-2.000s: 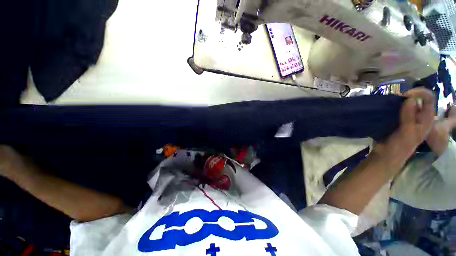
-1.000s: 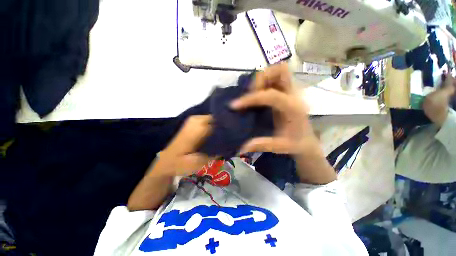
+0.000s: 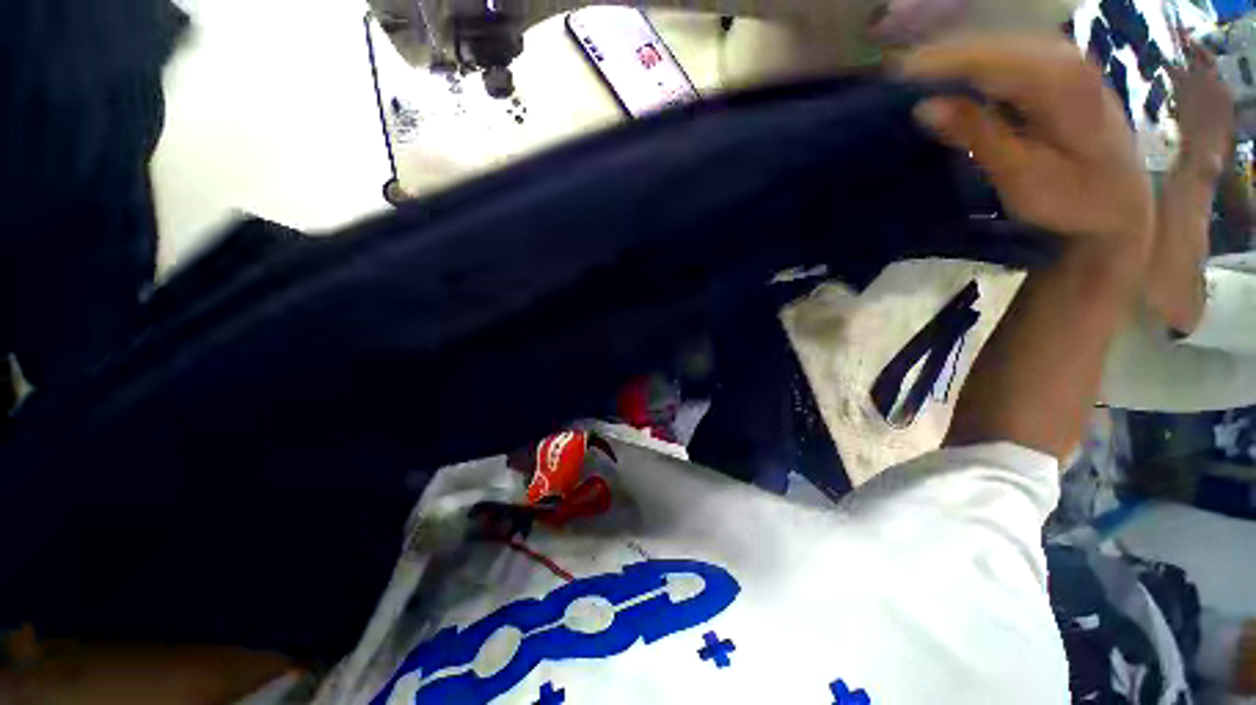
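A dark navy garment piece (image 3: pixel 551 248) is stretched from the lower left up to the upper right, across my lap and over the table's front edge. My right hand (image 3: pixel 1033 131) grips its upper right end, slightly blurred. My left forearm shows at the bottom left edge; my left hand is not clearly visible, out of the picture or hidden by the cloth. The sewing machine's presser foot and needle area (image 3: pixel 499 76) is at the top, beyond the cloth. The cloth covers part of the machine bed.
A smartphone (image 3: pixel 634 58) with a lit screen lies under the machine arm. Bundled navy cloth (image 3: pixel 69 165) is at the upper left on the white table (image 3: pixel 262 124). Dark fabric strips (image 3: pixel 926 361) lie on a pale surface at right. Another person's arm (image 3: pixel 1180 234) is at far right.
My hands were together on bunched cloth and are now apart. My right hand has moved up and right with the cloth, which is spread out. The view has shifted, with the machine further up and left.
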